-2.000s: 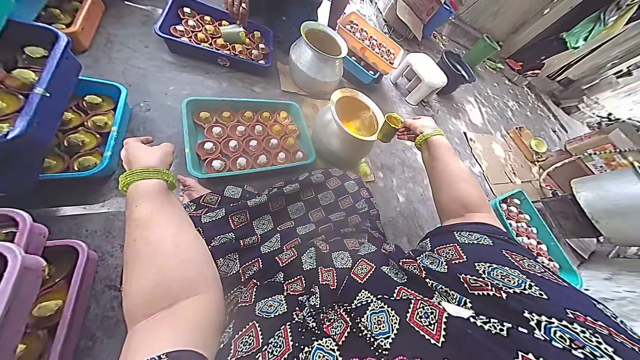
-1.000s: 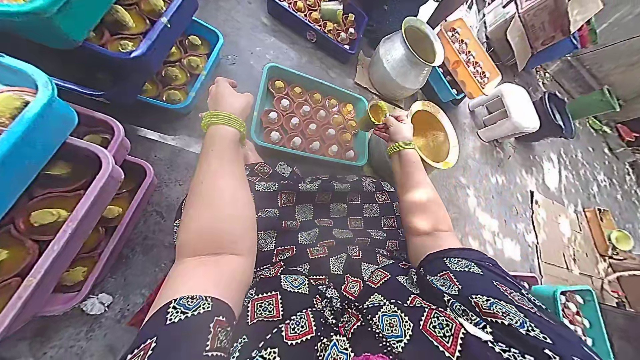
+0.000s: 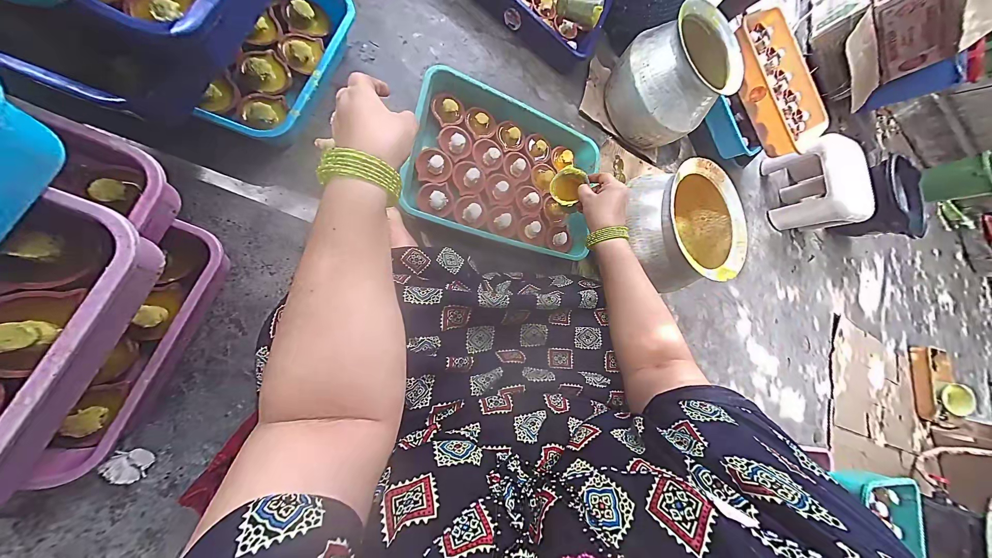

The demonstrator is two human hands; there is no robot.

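My right hand holds a small yellow-coated cup of yellow liquid, tilted above the right part of a teal plastic tray. In that tray stand rows of small clay cups with white lumps; those toward the far and right edges look yellow on top. My left hand is by the tray's left edge, fingers partly curled, with nothing seen in it; whether it touches the rim I cannot tell. Right of the tray stands a metal pot of yellow liquid, its rim smeared yellow.
Purple crates and a blue crate of filled cups are stacked at left, beside a light-blue tray. Behind are a second metal pot, an orange tray and a white stool. Cardboard lies at right.
My right hand, with the cup, has moved left from beyond the metal pot to over the teal tray's cups. The cups at the tray's right side show more yellow. The view has shifted.
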